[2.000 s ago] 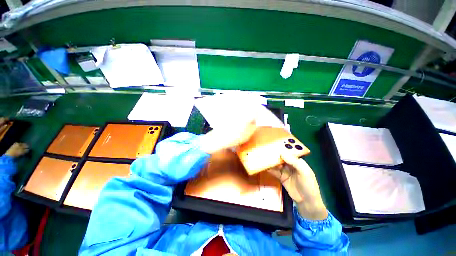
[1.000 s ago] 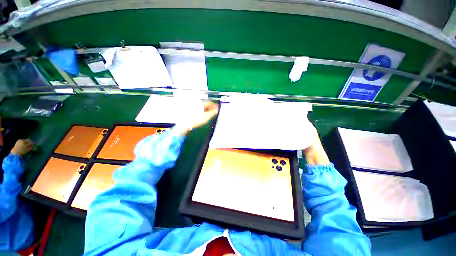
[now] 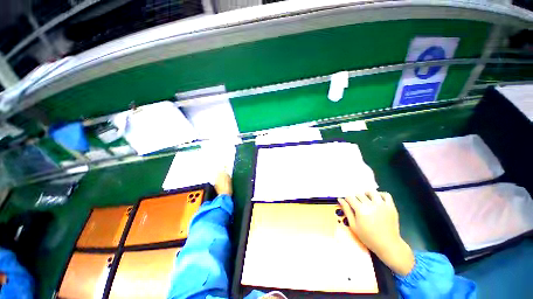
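Note:
A black two-pocket tray (image 3: 248,233) lies in front of me. Its near pocket holds a glossy pale-orange panel (image 3: 304,251); its far pocket is covered by a white sheet (image 3: 310,169) whose right side overlaps the rim. My right hand (image 3: 374,225) lies palm down with fingers spread at the tray's right side, over the divider and the panel's camera corner, partly hiding the camera holes. My left hand (image 3: 223,184) is at the near right edge of loose white sheets (image 3: 196,166) behind the bench's left trays; its fingers are blurred and partly hidden.
At left, black trays (image 3: 121,248) hold several orange panels. At right, a black tray (image 3: 450,233) holds two pinkish-white covered pockets, beside a taller black stack (image 3: 497,117). Clipped papers (image 3: 158,125) and a blue-and-white sign (image 3: 424,73) hang behind. A blue sleeve shows at far left.
The white sheet held in my right hand now lies over the far pocket. My right hand has moved down to the divider. My left hand is at the loose sheets. The view has tilted.

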